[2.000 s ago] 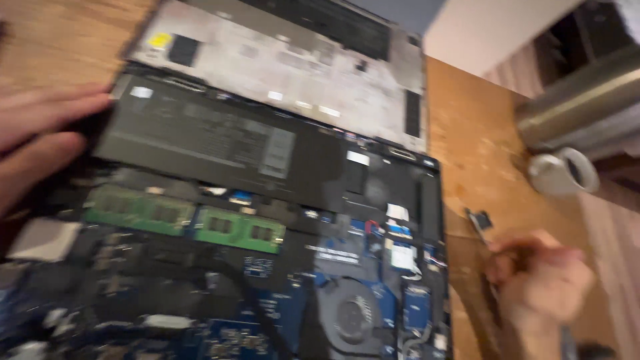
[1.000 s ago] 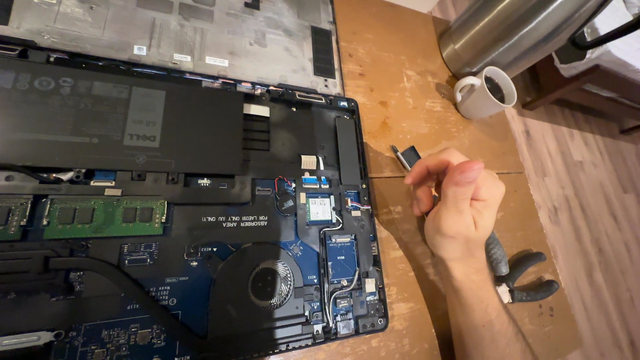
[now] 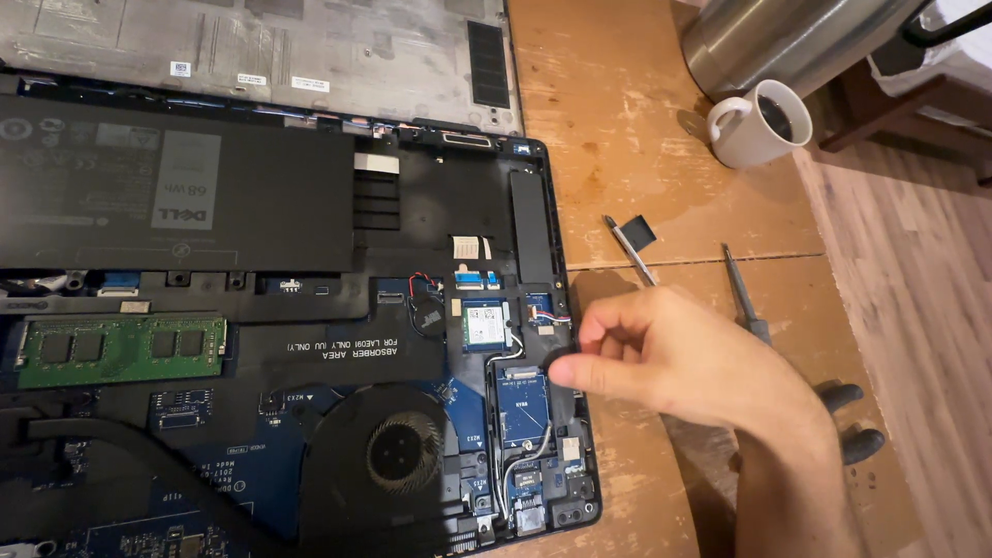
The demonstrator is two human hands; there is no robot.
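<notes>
An opened Dell laptop [image 3: 263, 349] lies with its internals exposed: a black battery [image 3: 178, 194], a green memory module [image 3: 124, 349], a round cooling fan [image 3: 403, 453] and a small wireless card [image 3: 484, 325] with thin cables. My right hand [image 3: 659, 349] reaches in from the right, fingers loosely curled, its thumb tip at the laptop's right edge near an empty card slot [image 3: 523, 407]. Nothing shows between its fingers. Past the hand lies a metal screwdriver shaft [image 3: 632, 248] beside a small black square piece [image 3: 638, 232]; the shaft's lower end is hidden. My left hand is out of view.
The laptop's bottom cover [image 3: 341, 58] lies behind it on the worn wooden table [image 3: 604, 139]. A white mug of dark liquid [image 3: 744, 139] stands by a large metal vessel [image 3: 775, 39]. Another screwdriver [image 3: 742, 291] and black tool handles [image 3: 860, 447] lie partly behind my right arm.
My right hand has moved left from over the table to the laptop's right edge. My left hand, at the laptop's left side two seconds ago, is out of view. The view has shifted right.
</notes>
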